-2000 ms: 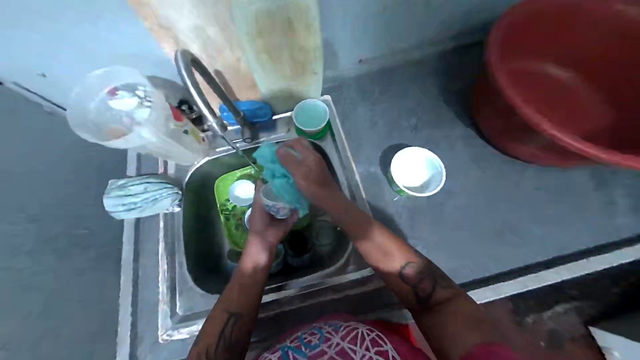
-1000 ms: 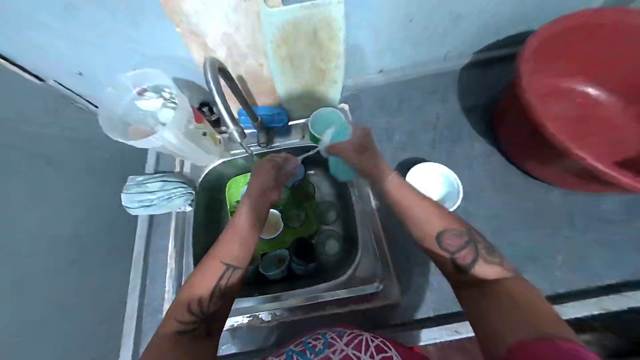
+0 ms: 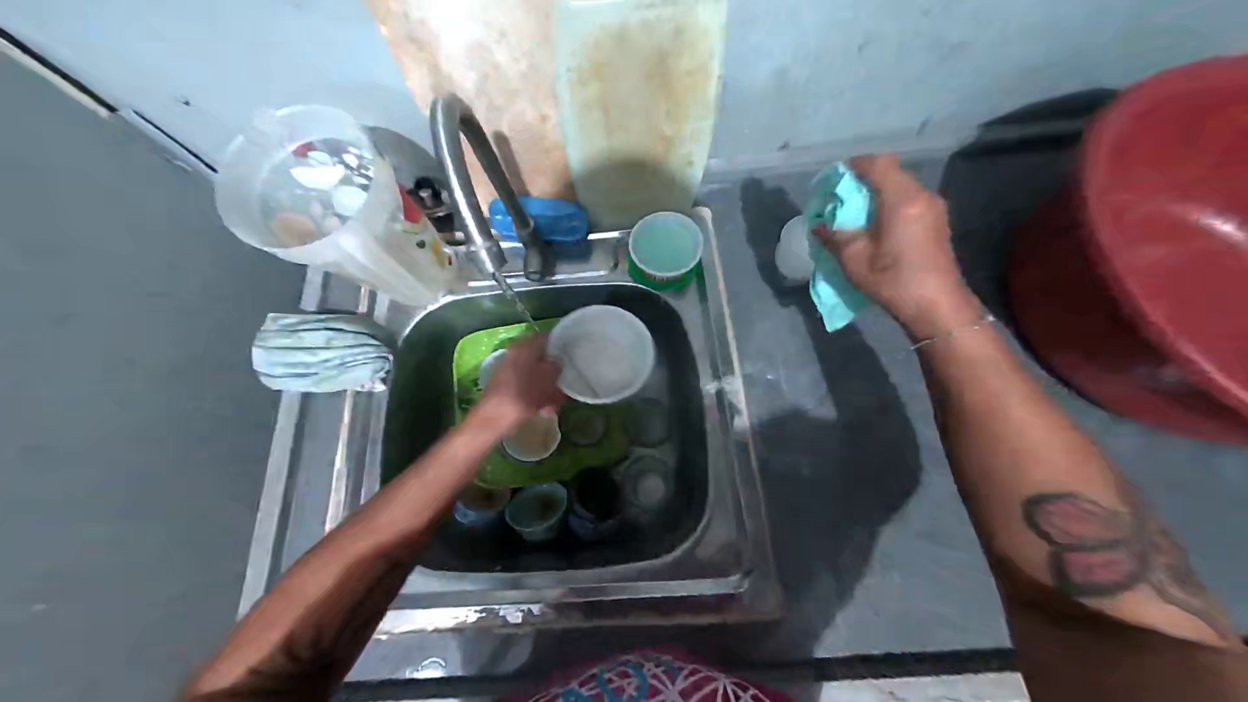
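Over the steel sink [image 3: 741,546], my left hand [image 3: 526,380] grips the rim of a white cup [image 3: 602,353], with its mouth facing up. My right hand [image 3: 902,244] is above the counter to the right, closed on a crumpled turquoise cloth [image 3: 838,244]. Just left of that cloth, partly hidden, a small whitish round thing [image 3: 795,249] stands on the counter. Water runs from the curved metal faucet [image 3: 463,166]. In the basin lie a green tray [image 3: 473,356] and several cups and glasses, among them a bluish cup [image 3: 536,511].
A green container [image 3: 666,252] stands at the sink's back right corner, near a blue soap dish [image 3: 551,219]. A clear plastic pitcher [image 3: 322,195] and a folded striped cloth [image 3: 322,353] are at the left. A large red basin [image 3: 1170,253] stands at the right.
My right hand has moved right with the cloth, from above the sink to over the counter. The white cup that stood on the counter at the right is now in my left hand over the sink.
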